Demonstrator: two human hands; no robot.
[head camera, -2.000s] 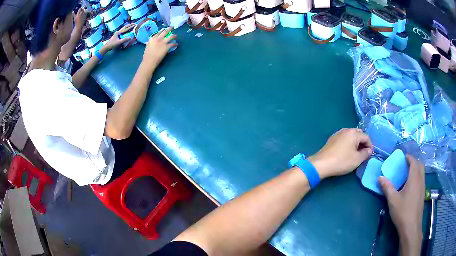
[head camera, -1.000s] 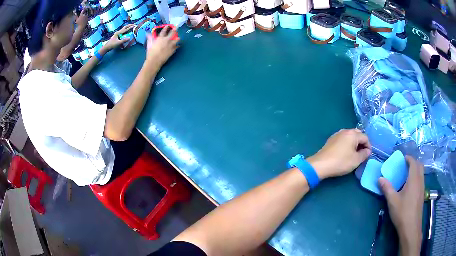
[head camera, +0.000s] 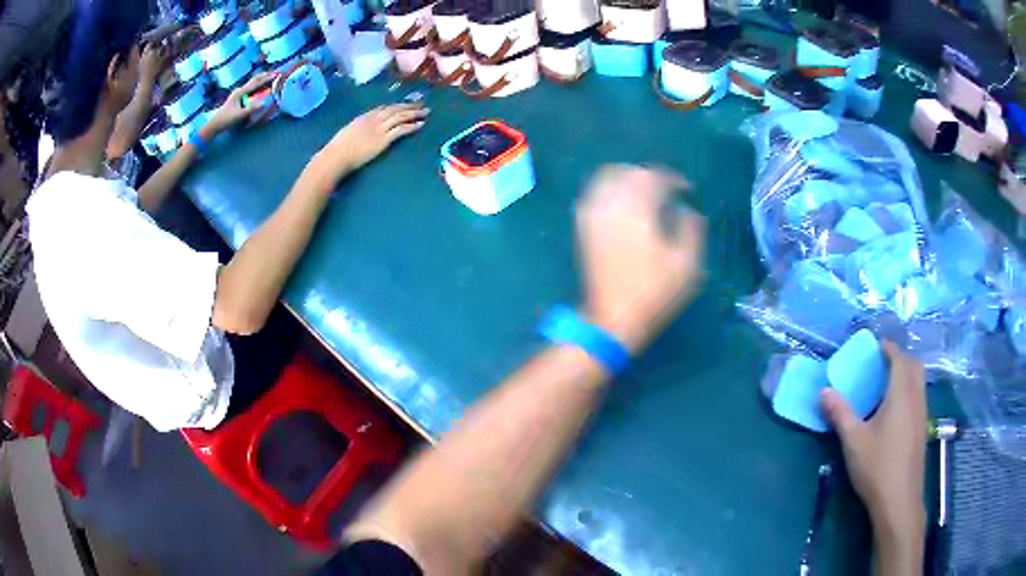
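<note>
My right hand (head camera: 883, 433) holds a light-blue rounded-square panel (head camera: 857, 374) upright between thumb and fingers. Another light-blue panel (head camera: 801, 393) lies flat on the bench beside it, with a grey-violet edge showing. My left hand (head camera: 639, 242), with a blue wristband, is blurred and raised over the middle of the bench. Its fingers are curled and I cannot tell whether anything is in them. A light-blue box-shaped body (head camera: 488, 169) with an orange-red rim and dark top stands on the bench, left of my left hand and apart from it.
A clear bag of blue panels (head camera: 846, 214) lies at the right. A hammer (head camera: 944, 473), a grey gridded sheet (head camera: 992, 506) and a thin dark tool (head camera: 818, 518) lie near my right hand. Strapped units (head camera: 693, 74) line the far edge. A person in white (head camera: 124, 293) sits left.
My left hand has moved away from the panels, up and left. The box body with the orange-red rim now stands mid-bench, away from the neighbour's hand. The view has shifted slightly.
</note>
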